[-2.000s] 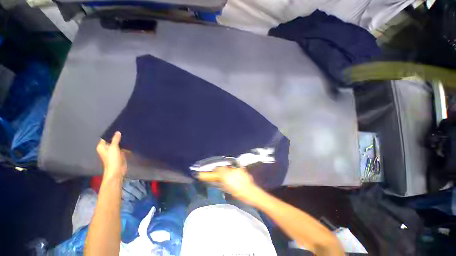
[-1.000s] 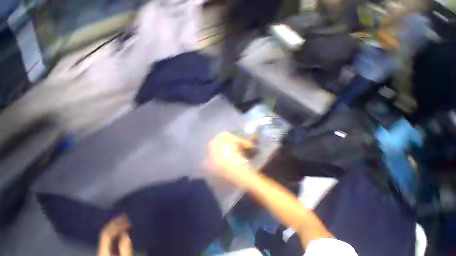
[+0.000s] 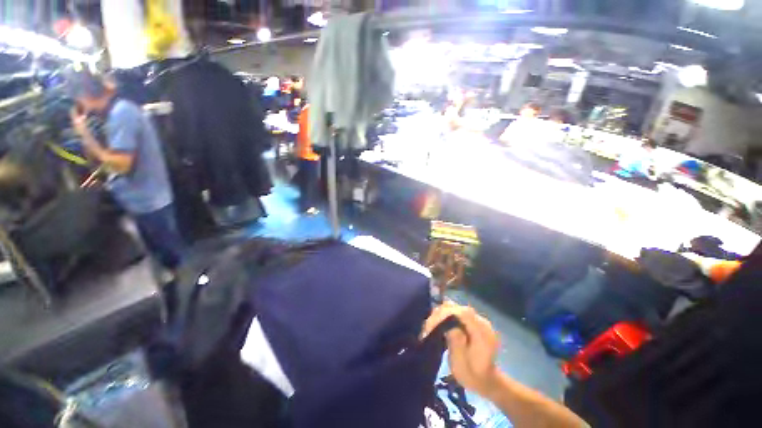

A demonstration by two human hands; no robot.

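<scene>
Navy garment pieces [image 3: 342, 301] lie flat over a support, with black garments [image 3: 209, 292] beside them on the left. My right hand [image 3: 468, 343] is at the right edge of the navy cloth, its fingers closed on a dark edge of it. My left hand is not in view. The iron is not visible.
A person in a blue shirt [image 3: 138, 155] stands at the left near hanging black garments [image 3: 209, 125]. A grey garment [image 3: 347, 79] hangs on a pole. A long bright table [image 3: 535, 201] runs along the right. A red stool-like object [image 3: 610, 347] and small stand [image 3: 451, 251] are on the floor side.
The view has swung right, from the ironing table to the navy pile and workshop. My right hand has left the iron and now grips navy cloth. My left hand has gone out of view.
</scene>
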